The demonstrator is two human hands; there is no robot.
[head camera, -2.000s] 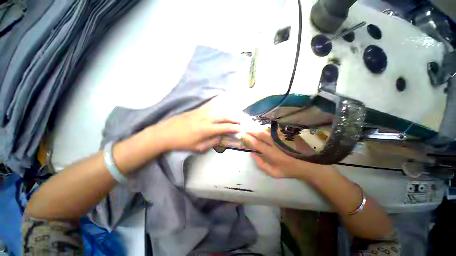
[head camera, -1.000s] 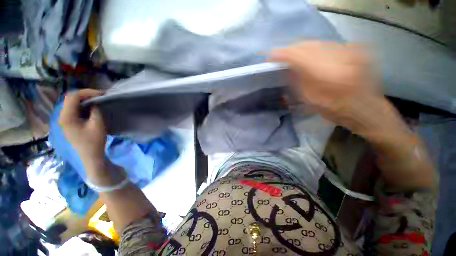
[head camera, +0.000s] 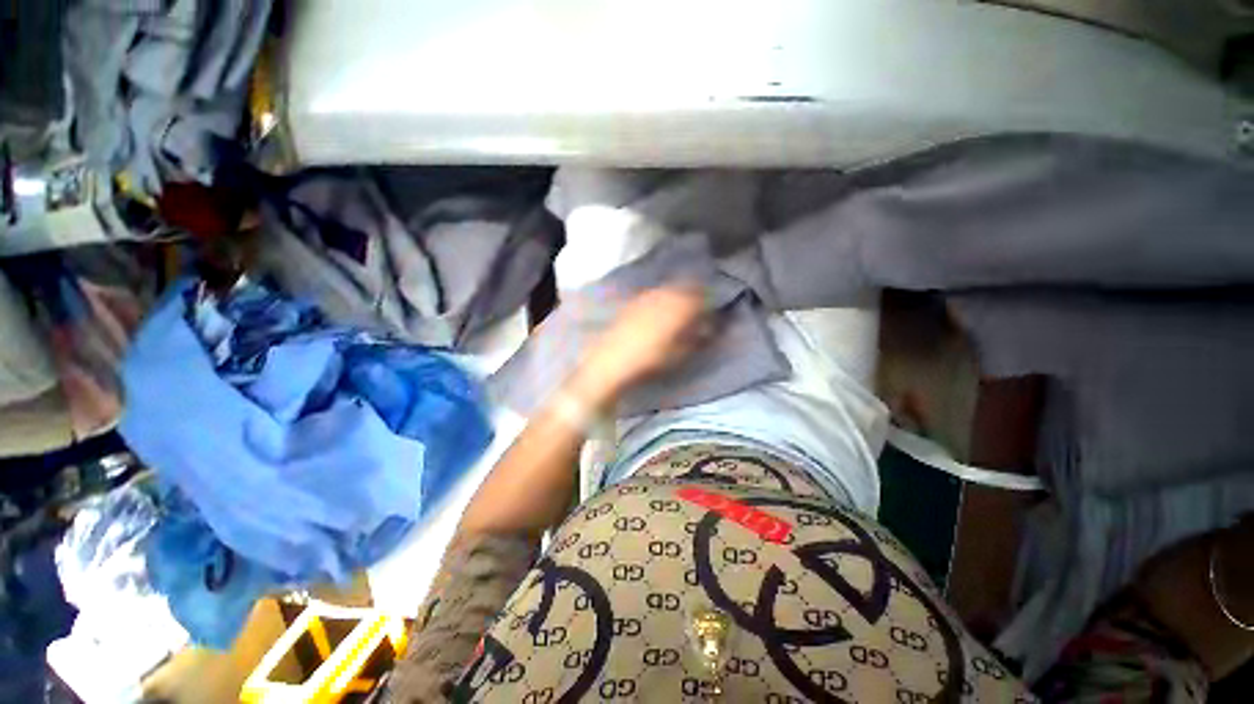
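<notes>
Small grey cloth pieces lie on my lap under the table edge. My left hand is on them, blurred; I cannot tell whether its fingers grip the cloth. A long grey panel stretches from my lap to the right, along the front of the white table. My right hand is out of the picture; only my right forearm with a thin bangle shows at the lower right edge.
The white sewing table runs across the top. Blue cloth pieces lie heaped at the left. A yellow plastic frame is at the lower left. Grey cloth hangs at the upper left. More grey layers hang at the right.
My hands left the needle area, then held a grey piece stretched out. Now the grey panel lies to the right, my left hand is on the lap pieces, and my right hand has left the picture.
</notes>
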